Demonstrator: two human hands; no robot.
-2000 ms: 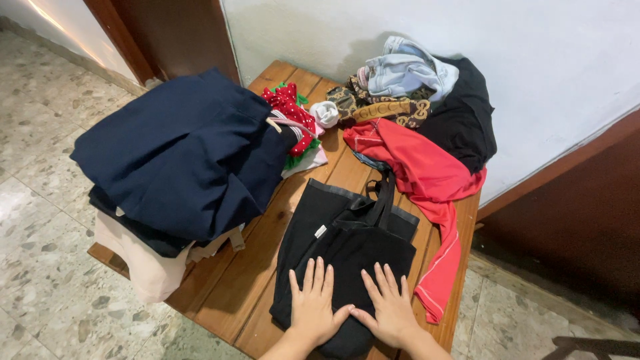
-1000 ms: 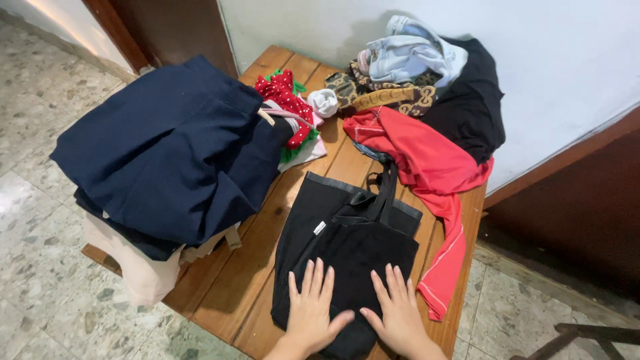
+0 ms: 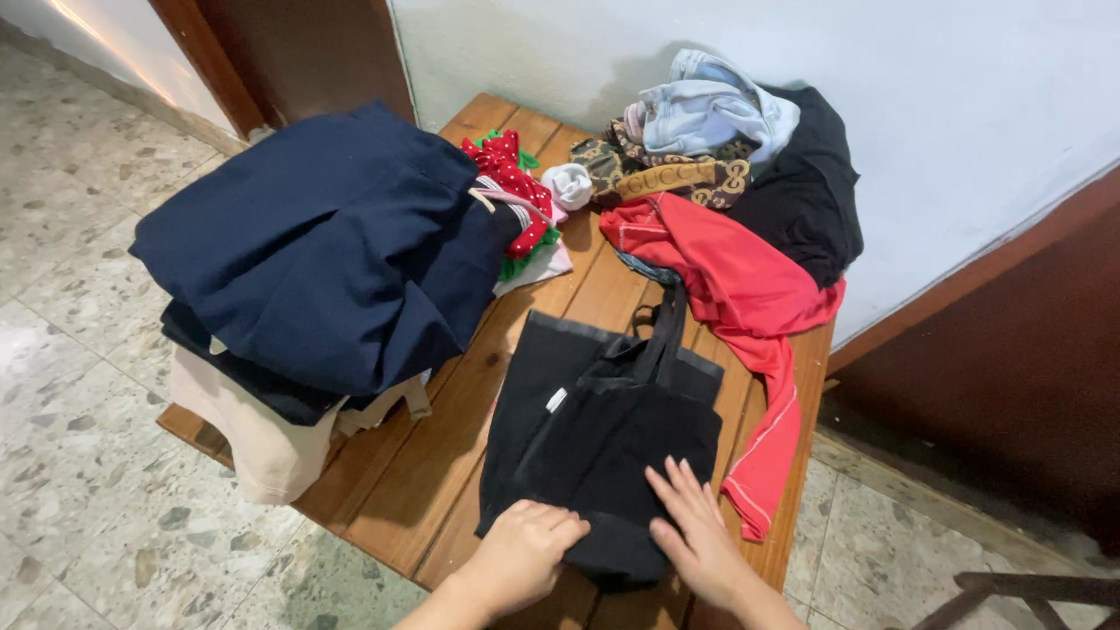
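Observation:
A black fabric tote bag point(image 3: 604, 437) lies on the wooden table, its handles pointing toward the far side and a small white tag on its left part. My left hand point(image 3: 529, 551) is at the bag's near left edge with its fingers curled on the fabric; whether cloth is pinched under them is partly hidden. Flat on the bag's near right part rests my right hand point(image 3: 696, 534), fingers apart. A red garment point(image 3: 726, 271) with pale seams lies right of the bag, one sleeve hanging toward the near right table edge.
Folded dark navy clothes point(image 3: 324, 245) are stacked over a beige garment point(image 3: 262, 437) on the left of the wooden table point(image 3: 394, 481). Behind are a red dotted cloth point(image 3: 516, 184), a white rolled item point(image 3: 567, 185), a patterned brown cloth point(image 3: 674, 179), light denim point(image 3: 717, 114) and a black garment point(image 3: 805, 192).
My left hand has gone from lying spread on the bag to curled fingers at its near left edge. My right hand is still spread on the bag.

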